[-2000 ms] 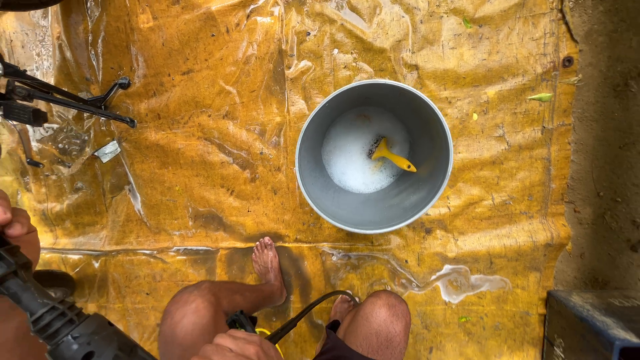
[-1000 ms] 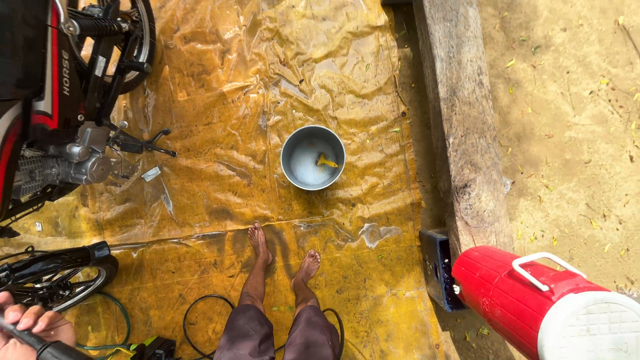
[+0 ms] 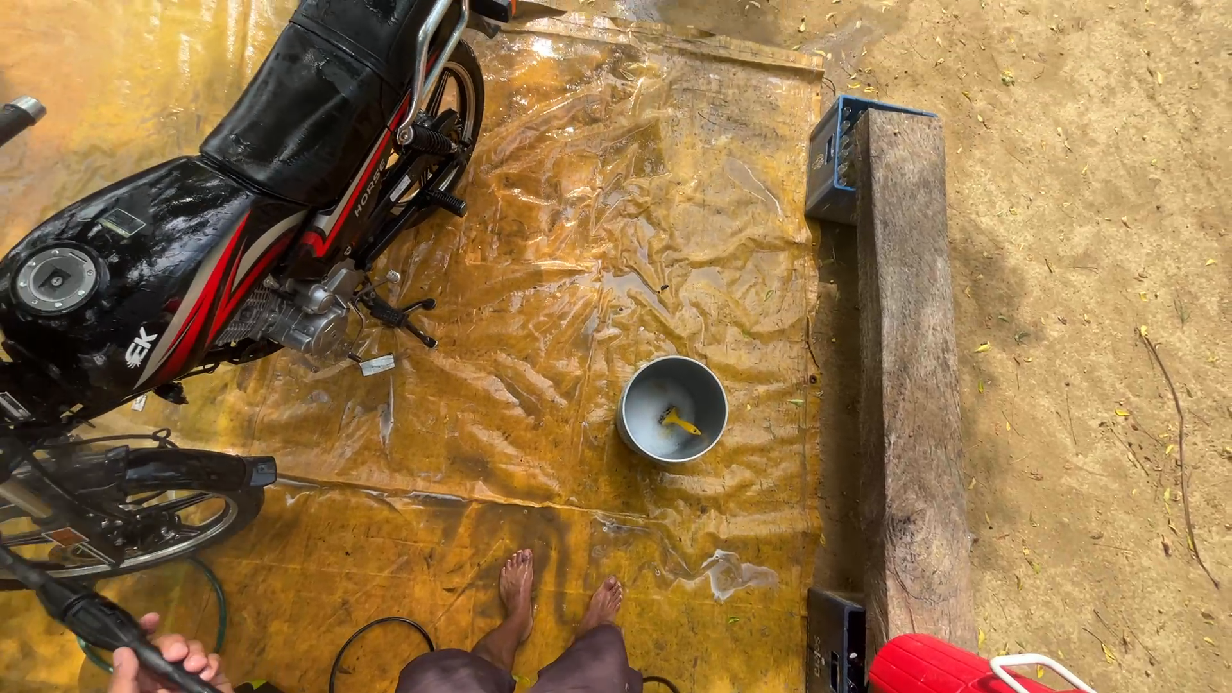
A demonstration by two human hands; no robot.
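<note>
At the lower left, my left hand (image 3: 168, 659) is closed around the black wand (image 3: 101, 616) of what looks like a pressure washer, palm up with the thumb on the left. The wand points up-left, towards the front wheel (image 3: 192, 520) of a black motorcycle (image 3: 135, 260) with red and silver stripes. Its nozzle end is cut off by the frame. My right hand is out of view. A grey bucket (image 3: 628, 423) stands on the yellow tarp (image 3: 539, 433) ahead of my bare feet, holding whitish suds and a yellow-handled brush (image 3: 682, 422).
A long wooden beam (image 3: 910, 385) lies along the tarp's right side, over a blue crate (image 3: 833, 168) at its far end. Another dark crate (image 3: 835, 635) and a red cooler (image 3: 948, 664) are at the lower right. A black hose (image 3: 371, 626) curls beside my legs.
The view has risen and swung widely, bringing more of the motorcycle into sight. My legs, bent two seconds ago, are straighter. My right hand, seen at the bottom then, is out of view.
</note>
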